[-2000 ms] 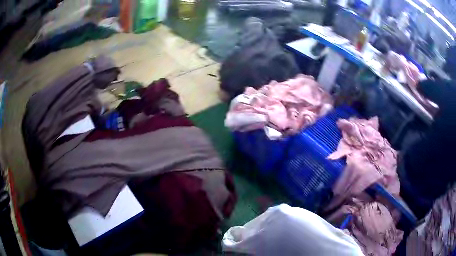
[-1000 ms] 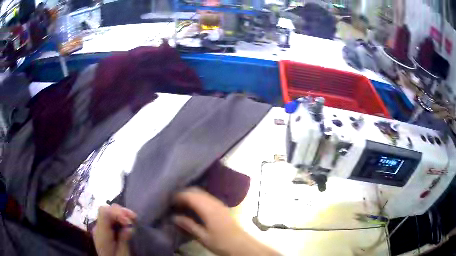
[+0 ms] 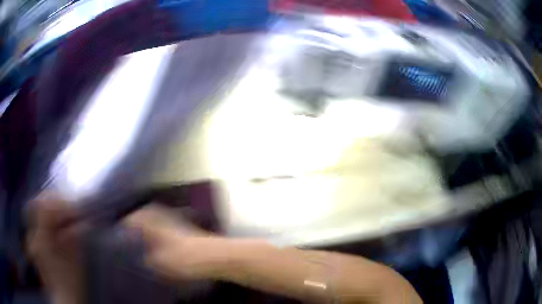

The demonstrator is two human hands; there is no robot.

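Note:
The view is strongly blurred. A grey fabric panel (image 3: pixel 178 89) runs from the back of the machine table down to the lower left. A maroon part (image 3: pixel 199 202) shows beside my right hand. My left hand (image 3: pixel 56 237) and my right hand (image 3: pixel 160 237) are at the lower left, on either side of dark grey cloth that hangs between them. The fingers are too blurred to tell their exact hold. The white sewing machine head (image 3: pixel 350 74) stands to the right, with no cloth seen under it.
The machine's dark panel with blue digits (image 3: pixel 419 80) is at the upper right. The cream machine bed (image 3: pixel 285 202) spans the middle. Maroon and grey cloth (image 3: pixel 83 59) lies at the left. A red basket (image 3: pixel 344 7) and a blue edge (image 3: pixel 214 16) show at the top.
The view has swung, so the machine sits higher in the picture. Both hands and the grey cloth's near end are now lower left, near the table's front edge.

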